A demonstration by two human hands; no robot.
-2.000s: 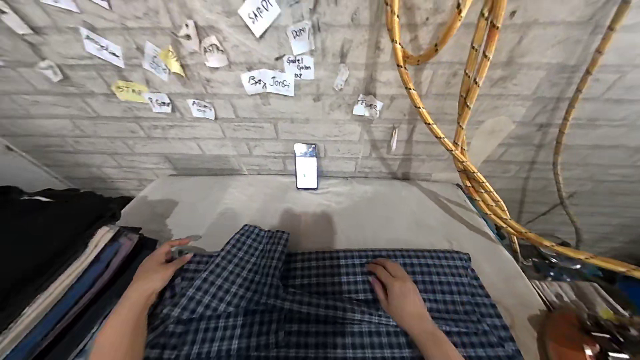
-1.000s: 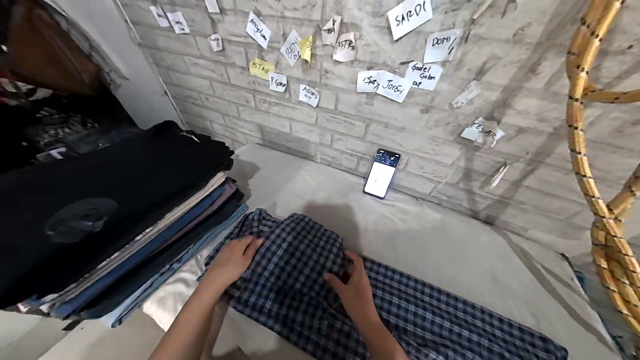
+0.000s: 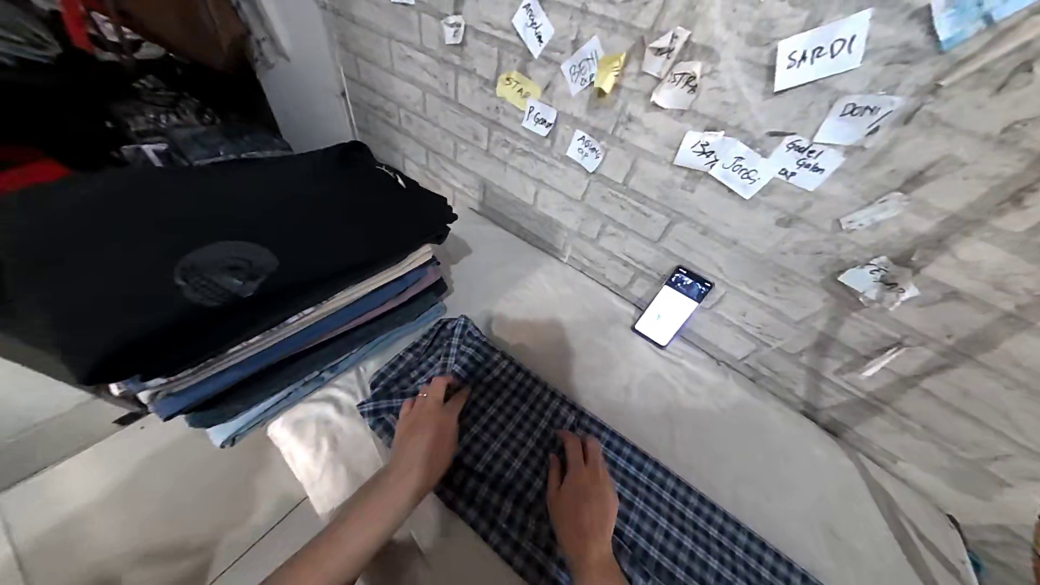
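A dark blue plaid cloth garment [image 3: 520, 439] lies in a long strip on the pale covered surface, its far left end folded over. My left hand [image 3: 431, 422] rests on that folded end, thumb and fingers bent against the cloth; whether it pinches the fabric is unclear. To its right, my right hand [image 3: 583, 491] lies on the plaid cloth with its fingers somewhat spread, palm down. The near end of the garment runs out of the view at the bottom.
A tall stack of folded clothes, a black garment [image 3: 325, 219] on top, stands at the left. White cloth [image 3: 325, 447] lies beside the stack. A smartphone [image 3: 673, 307] leans against the brick-patterned wall [image 3: 504, 154], which bears several handwritten paper notes.
The raised fold of plaid cloth between my hands now lies flatter. My right hand has gone from gripping the cloth's edge to lying on top of it. The view has swung left.
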